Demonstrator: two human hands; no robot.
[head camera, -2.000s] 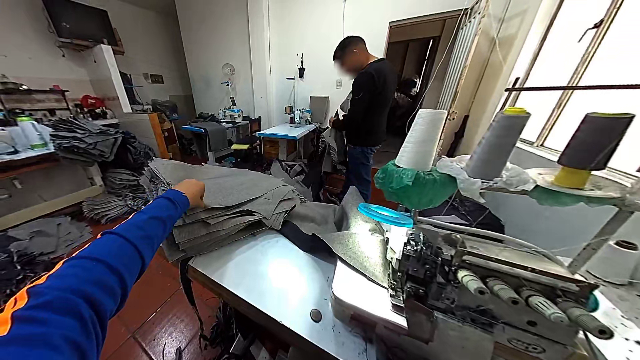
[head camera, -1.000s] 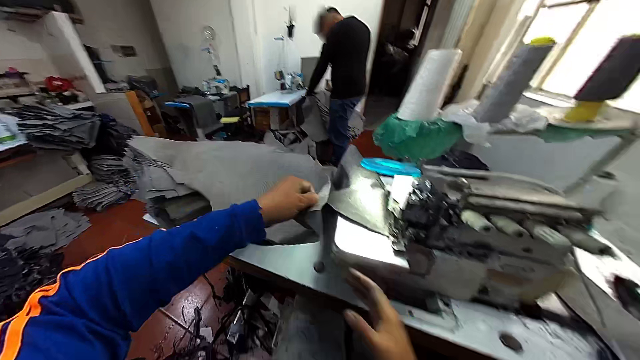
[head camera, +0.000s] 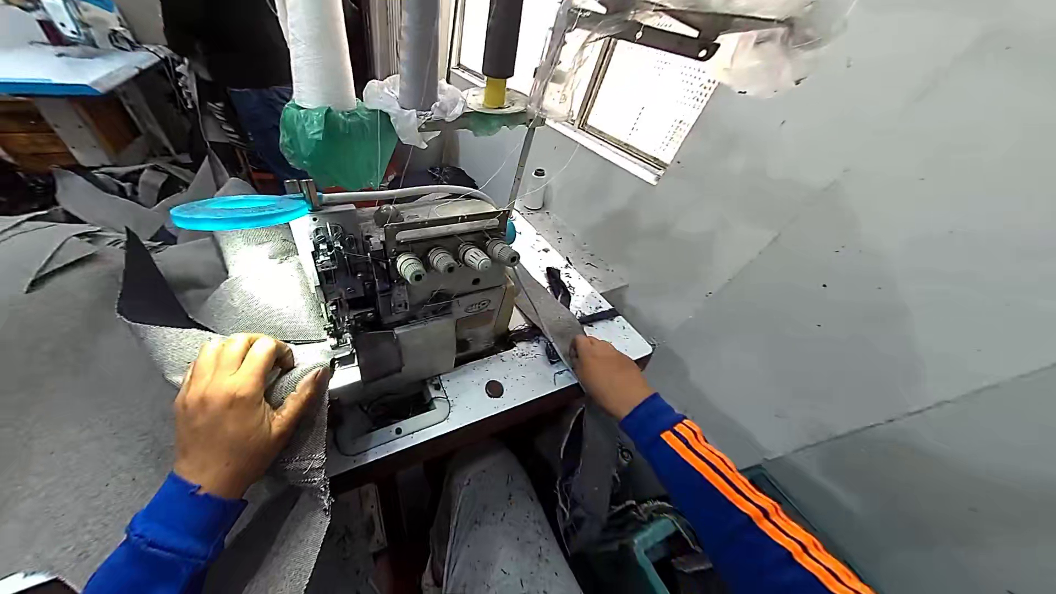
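My left hand (head camera: 239, 404) pinches the edge of a grey denim fabric piece (head camera: 91, 388), close to the presser foot area of an overlock sewing machine (head camera: 412, 305). Grey cloth hangs below this hand and spreads to the left. At the right end of the machine table, my right hand (head camera: 606, 371) grips a narrow grey fabric strip (head camera: 549, 313), which comes from behind the machine and hangs down over the table edge. A translucent blue disc (head camera: 239, 212) lies above the lit cloth left of the machine head.
Thread cones (head camera: 322, 58) stand behind the machine, with a green plastic bag (head camera: 338, 144) under one. Lint and scraps lie on the white machine table (head camera: 528, 371). A teal crate (head camera: 652, 553) is below at right, a grey wall beyond. A person (head camera: 231, 66) stands at the back left.
The view has swung right. My left hand has moved from the cloth stack to the cloth beside the machine. My right hand, apart from any cloth a second ago, now holds the strip.
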